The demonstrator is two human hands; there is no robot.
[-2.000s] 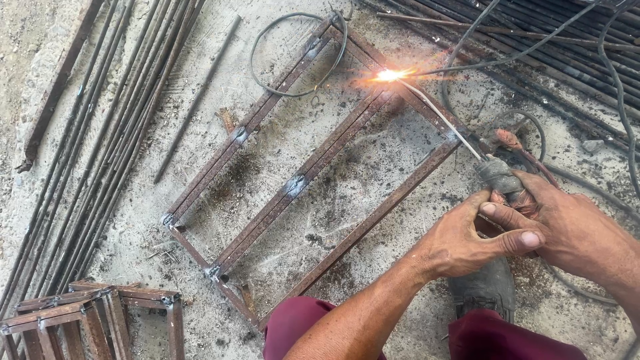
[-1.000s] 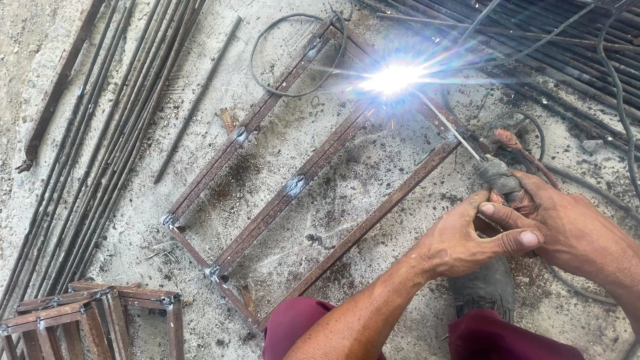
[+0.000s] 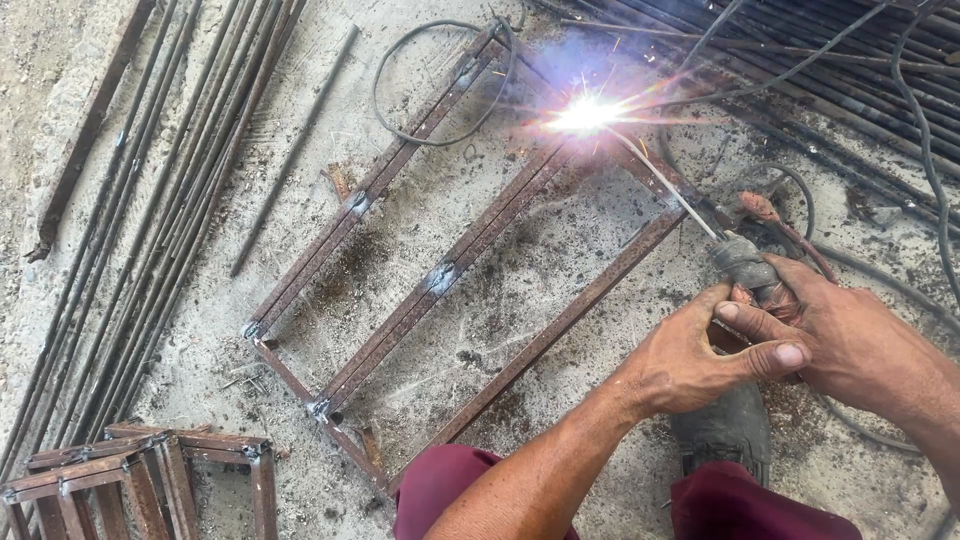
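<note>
My right hand (image 3: 855, 330) grips a wrapped welding electrode holder (image 3: 746, 262) at the right. My left hand (image 3: 701, 352) closes round the same holder from the left, its thumb over my right fingers. From the holder a thin welding electrode (image 3: 664, 180) runs up and left to a bright arc (image 3: 589, 114). The arc burns at the upper end of the middle bar of a rusty steel frame (image 3: 487, 236), and its glare hides that joint. Silvery welds show at other joints, such as the weld (image 3: 441, 277) midway along the middle bar.
Long steel rods (image 3: 180, 202) lie at the left, beside a single rod (image 3: 296, 150). More rods (image 3: 847, 82) fill the upper right, crossed by cables (image 3: 919, 120). Smaller welded frames (image 3: 135, 465) stand at the lower left. A wire loop (image 3: 382, 90) lies over the frame. My shoe (image 3: 724, 431) is below my hands.
The orange glow of two seconds ago has become a bright white arc with bluish smoke and sparks. Both hands have stayed in nearly the same place on the holder.
</note>
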